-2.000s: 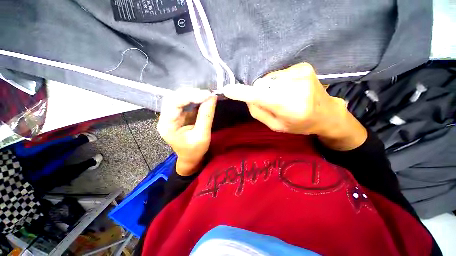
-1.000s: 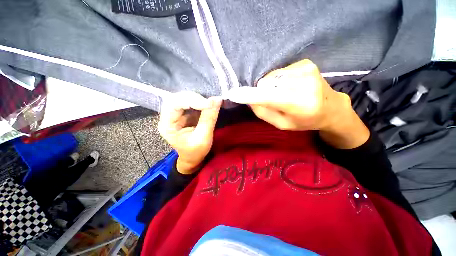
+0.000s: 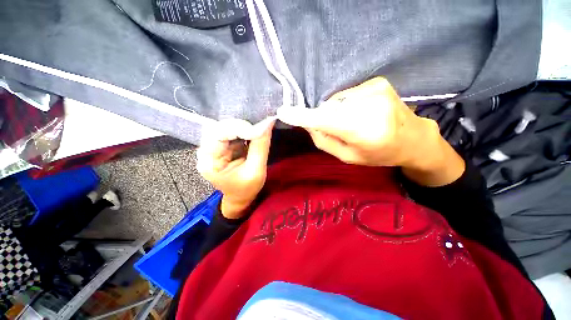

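A grey garment [image 3: 375,44] is spread across the top of the view, with white binding [image 3: 94,82] along its hem and a double white line down its seam [image 3: 275,53]. My left hand [image 3: 235,159] pinches the hem just left of the seam. My right hand [image 3: 369,125] pinches the same edge just right of it, and the fingertips nearly touch. Any needle between them is too small or hidden to tell. A loose pale thread [image 3: 164,64] curls on the cloth. A black care label [image 3: 200,11] and a small size label [image 3: 241,30] lie near the seam.
A pile of dark garments with white tabs [image 3: 532,181] is at the right. Red plaid cloth under clear plastic [image 3: 28,128] lies at the left table edge. A blue bin [image 3: 172,250], metal rack [image 3: 106,275] and another person's foot [image 3: 111,199] are below left.
The labels and seam have shifted slightly right in view. Both hands keep pinching the hem in nearly the same place. The person at lower left has moved.
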